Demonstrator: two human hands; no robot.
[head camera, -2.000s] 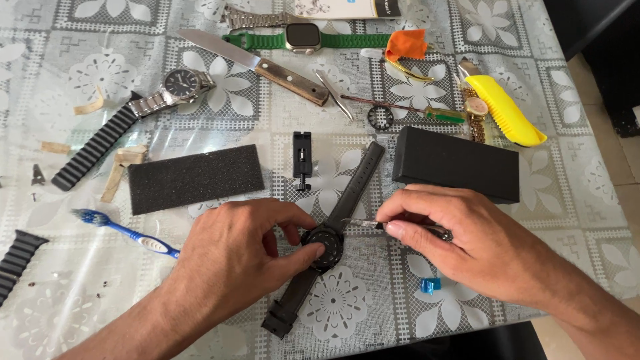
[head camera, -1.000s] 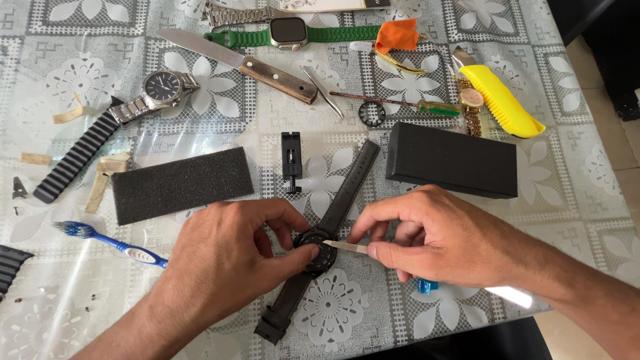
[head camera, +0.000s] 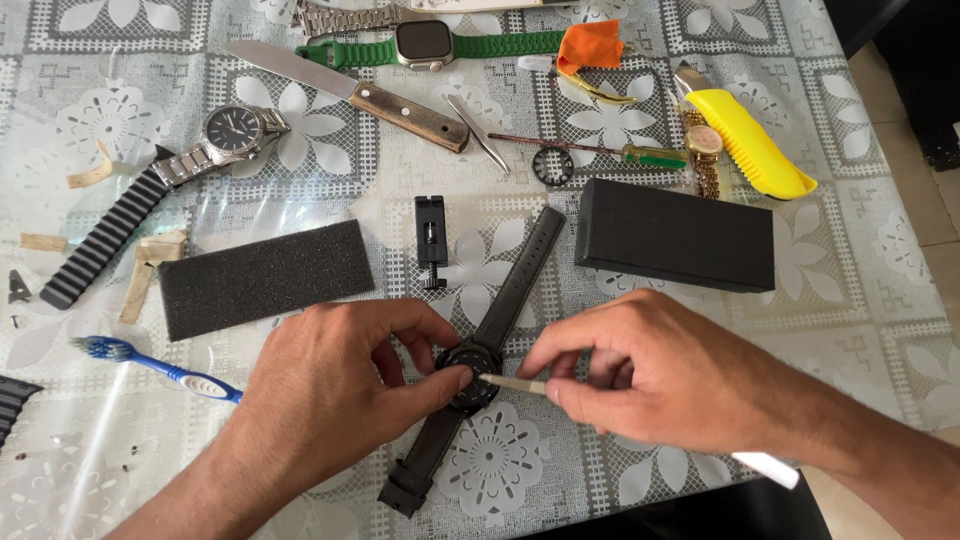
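A black wristwatch (head camera: 480, 394) with a dark strap lies slantwise on the patterned tablecloth, its strap spread out at full length. My left hand (head camera: 352, 375) holds the watch case at its left side, the thumb lying on the dial. In my right hand (head camera: 637, 367) is a thin, pale pointed tool (head camera: 517, 384), pinched between thumb and fingers, its tip at the dial beside my left thumb. A white end (head camera: 766, 469) sticks out below my right wrist. Part of the case is hidden under my left fingers.
Beyond my hands lie a foam pad (head camera: 266, 279), a black strap-pin tool (head camera: 431, 240) and a black box (head camera: 675, 236). Farther off are a wooden-handled knife (head camera: 409, 116), a screwdriver (head camera: 652, 156), a yellow cutter (head camera: 750, 142) and several watches. A blue toothbrush (head camera: 169, 369) lies left.
My right hand held dark-looking tweezers near the watch two seconds ago; now it holds the pale pointed tool at the dial. My left hand has stayed on the watch.
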